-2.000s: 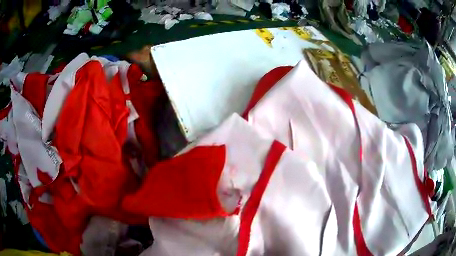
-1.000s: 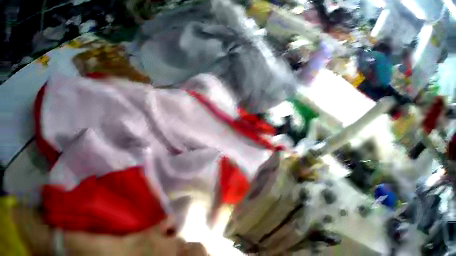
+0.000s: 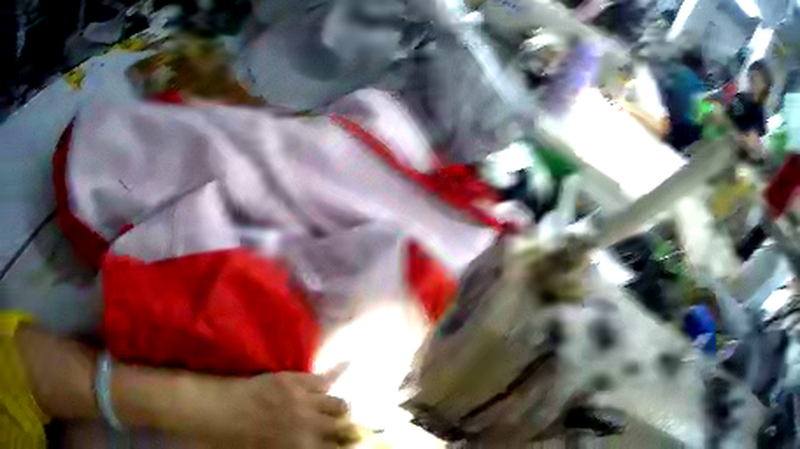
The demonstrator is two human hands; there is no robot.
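Observation:
Pale pinkish-white cloth with narrow red strips [image 3: 289,175] lies spread over the table. A shiny red part [image 3: 206,307] is folded over near its lower left edge. My left hand [image 3: 294,410], with a bracelet at the wrist, is at the lower edge of the red part, beside the bright lamp glare [image 3: 373,351]. Its fingers are partly lost in blur and glare, so I cannot tell whether they grip the cloth. The cream sewing machine head [image 3: 491,351] stands right of the glare. The needle is hidden. My right hand is not in view.
A grey fabric pile [image 3: 351,66] lies behind the cloth. A brown tape patch [image 3: 197,74] is on the table's far edge. A pale purple upright thing [image 3: 572,79] stands behind the machine. A blurred person [image 3: 750,101] is at the far right.
The view has swung from the left pile and table to the machine. My left forearm and hand now show clearly at the bottom, beside the red part, which lies slightly further right than one second ago.

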